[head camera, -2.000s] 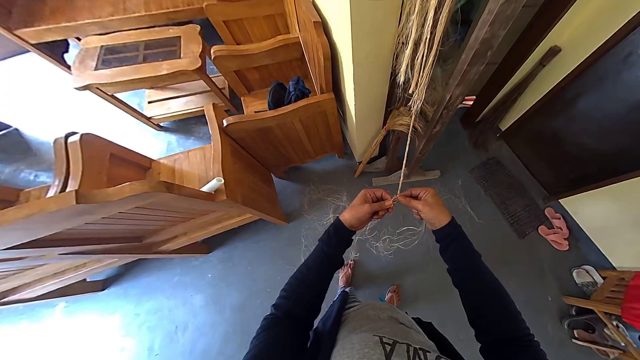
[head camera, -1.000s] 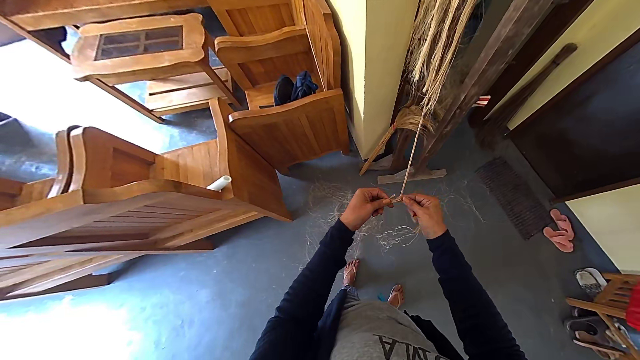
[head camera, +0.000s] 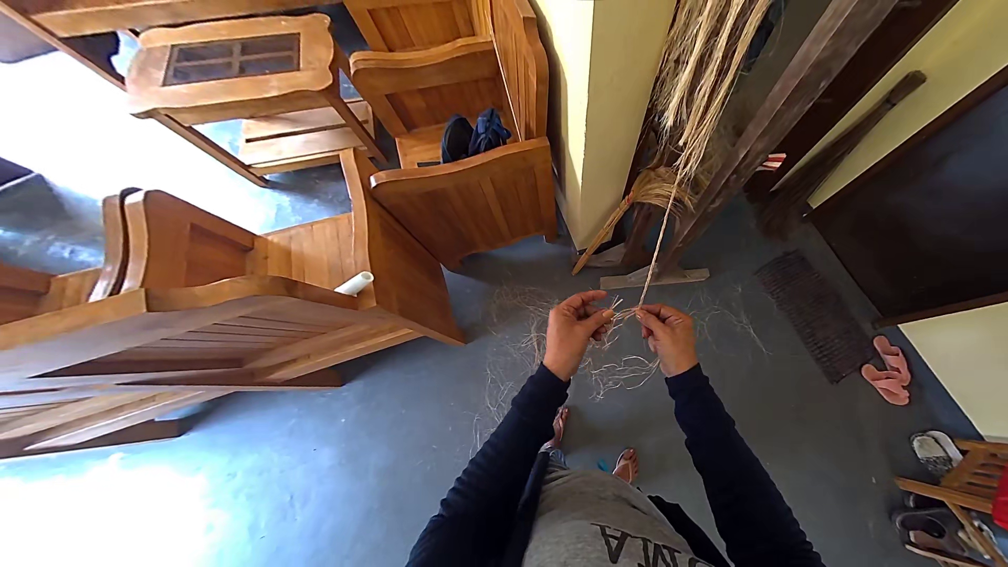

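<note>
A thin twisted fiber cord runs taut from a hanging bundle of pale plant fibers down to my hands. My right hand pinches the cord's lower end between thumb and fingers. Just left of it, my left hand pinches loose strands that join the cord. Frayed fiber ends dangle below and between both hands. The bundle hangs beside a dark wooden post.
Wooden benches and a small wooden table stand at left. A yellow pillar rises ahead. Loose fibers lie on the floor. A broom, dark mat, pink slippers and a shoe rack are at right.
My hands, close together at the cord's end a second ago, are now slightly farther apart, with strands spanning the gap. The cord stays taut.
</note>
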